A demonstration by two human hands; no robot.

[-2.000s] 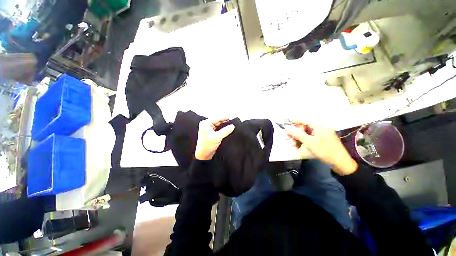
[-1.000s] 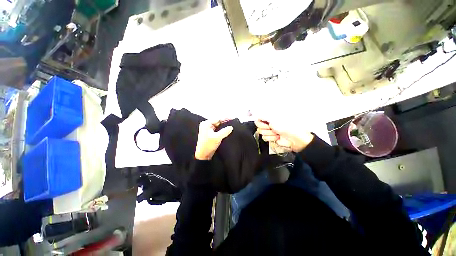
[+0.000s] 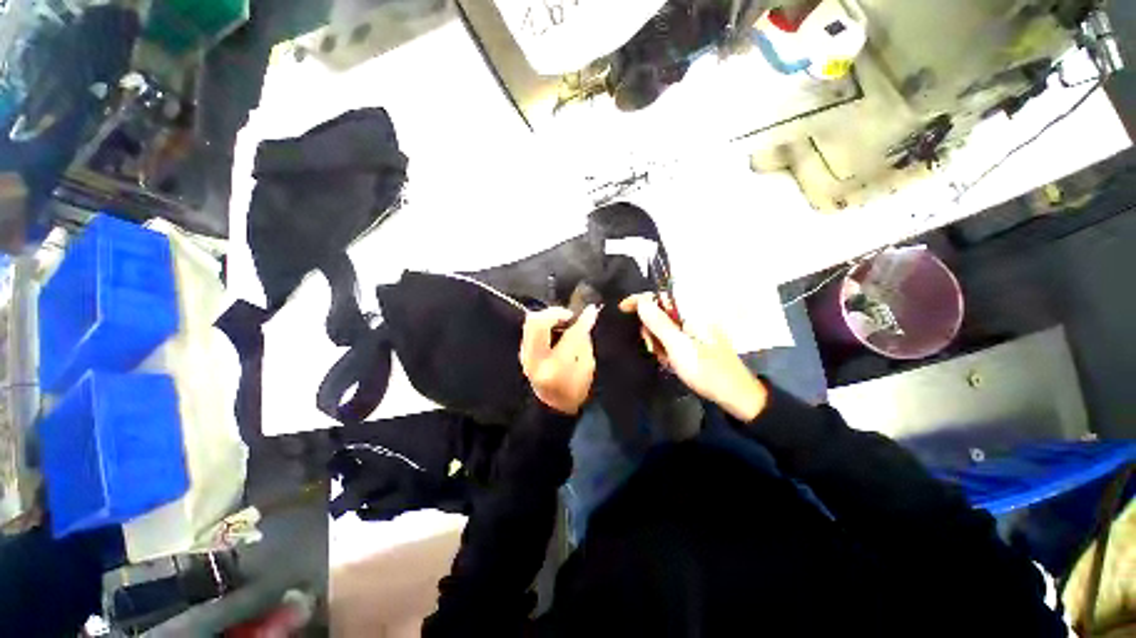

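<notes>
A black fabric bag (image 3: 455, 343) with a pale line along its upper edge lies at the table's front edge. My left hand (image 3: 558, 358) pinches black fabric at its right part. My right hand (image 3: 700, 355) is close beside it, fingers curled, with a small red-edged tool, perhaps snips, partly showing at the fingers. A black strap (image 3: 629, 224) loops above my hands. Another black bag (image 3: 326, 187) lies flat further left on the white table, its webbing strap (image 3: 247, 374) hanging down over the table's left side.
The cream sewing machine (image 3: 959, 75) stands at the upper right. A pink bin (image 3: 943, 305) with scraps is right of the table. Blue plastic bins (image 3: 115, 451) are at far left. A lower black pile (image 3: 396, 467) lies on a brown board (image 3: 399, 561) beside my lap.
The bag in my hands is turned and spread out, its pale edge line now showing. My left hand has moved right along it. My right hand now shows a red-edged tool. The camera view has shifted.
</notes>
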